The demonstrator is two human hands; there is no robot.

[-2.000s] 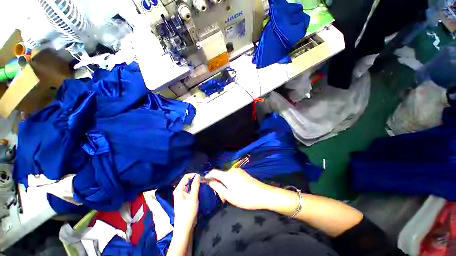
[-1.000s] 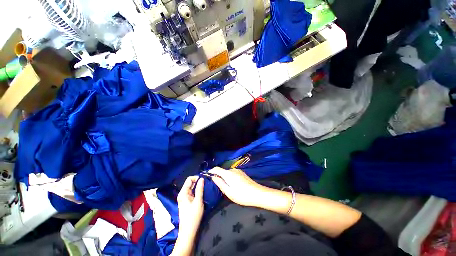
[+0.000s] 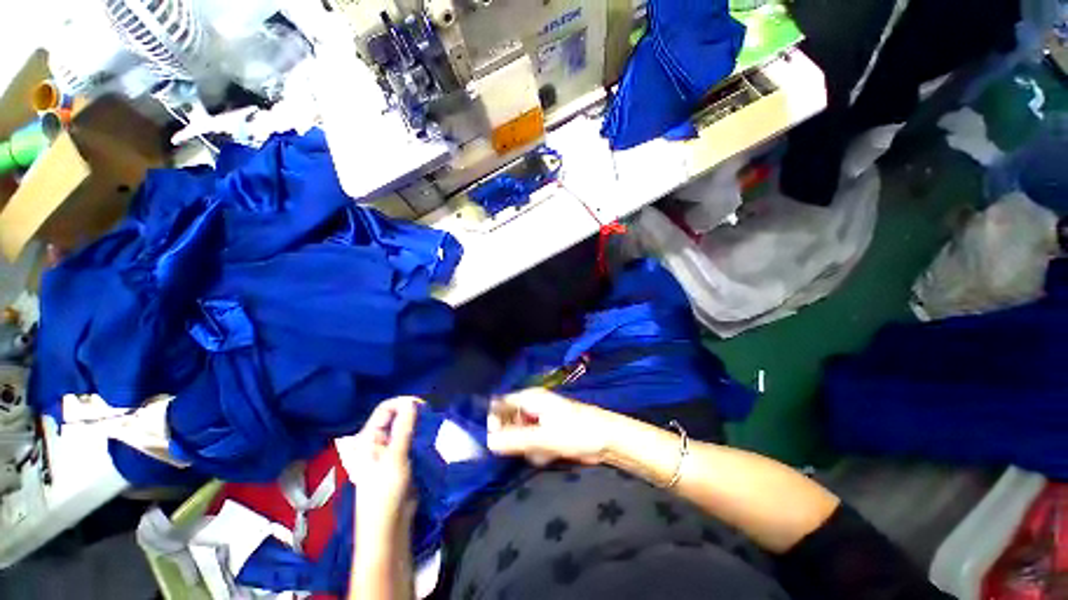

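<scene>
A royal blue satin garment [image 3: 451,478] lies over the wearer's lap, stretched between both hands. A small white piece [image 3: 457,442], perhaps a foam pad, shows between the hands against the blue cloth. My left hand [image 3: 392,451] pinches the cloth at its left side, fingers a little blurred. My right hand [image 3: 541,428] is at the cloth's right side, its fingertips blurred and closed on the cloth. A thin yellow and dark tool [image 3: 569,374] shows just beyond the right hand, lying on blue cloth; I cannot tell what it is.
A large blue garment pile [image 3: 305,299] covers the table's left part. An off-white overlock machine [image 3: 504,70] stands behind, with folded blue cloth [image 3: 679,65] at its right. A bin of white, blue and red offcuts [image 3: 234,539] is at lower left. Plastic bags [image 3: 773,264] lie on the floor.
The hands have moved apart, the left one leftward and down. The blue cloth is now spread between them and the white piece has come into view. The camera view has shifted slightly.
</scene>
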